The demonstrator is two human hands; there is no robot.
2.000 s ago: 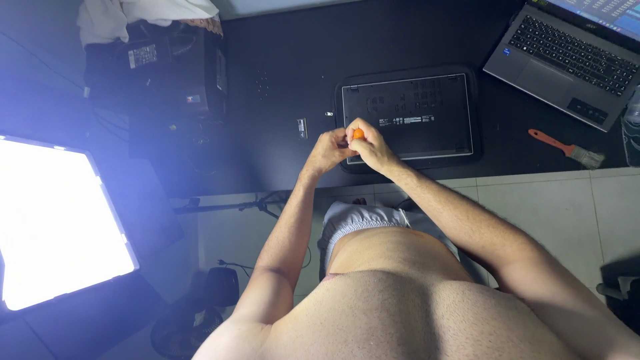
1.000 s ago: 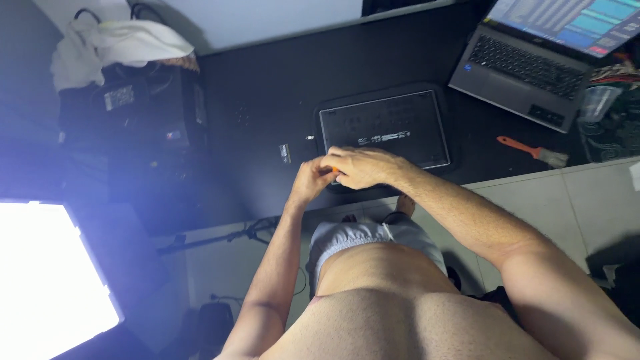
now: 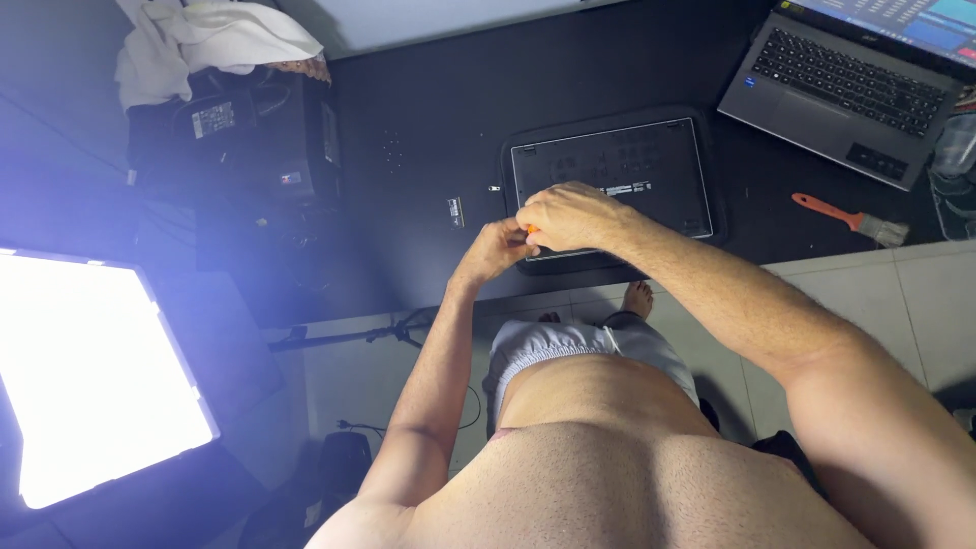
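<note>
A closed laptop (image 3: 663,191) lies with its dark underside up on a black mat on the table. At its near left corner my right hand (image 3: 572,217) is closed around a small orange object (image 3: 532,229), perhaps a tool handle; most of it is hidden by the fingers. My left hand (image 3: 499,248) touches the right fingertips at the same corner, its fingers bent; whether it grips anything cannot be told. To the left lie a small memory module (image 3: 456,213) and a small metal piece (image 3: 494,188). Farther left are several tiny screws (image 3: 393,151).
An open laptop (image 3: 846,99) stands at the back right, with an orange-handled paintbrush (image 3: 827,210) near it. At the left are a black case (image 3: 252,145) with a white cloth (image 3: 229,38) on top and a bright light panel (image 3: 99,381). The table's near edge runs below my hands.
My right hand has moved over the corner of the overturned laptop and covers more of the orange object than two seconds ago. The view has shifted somewhat.
</note>
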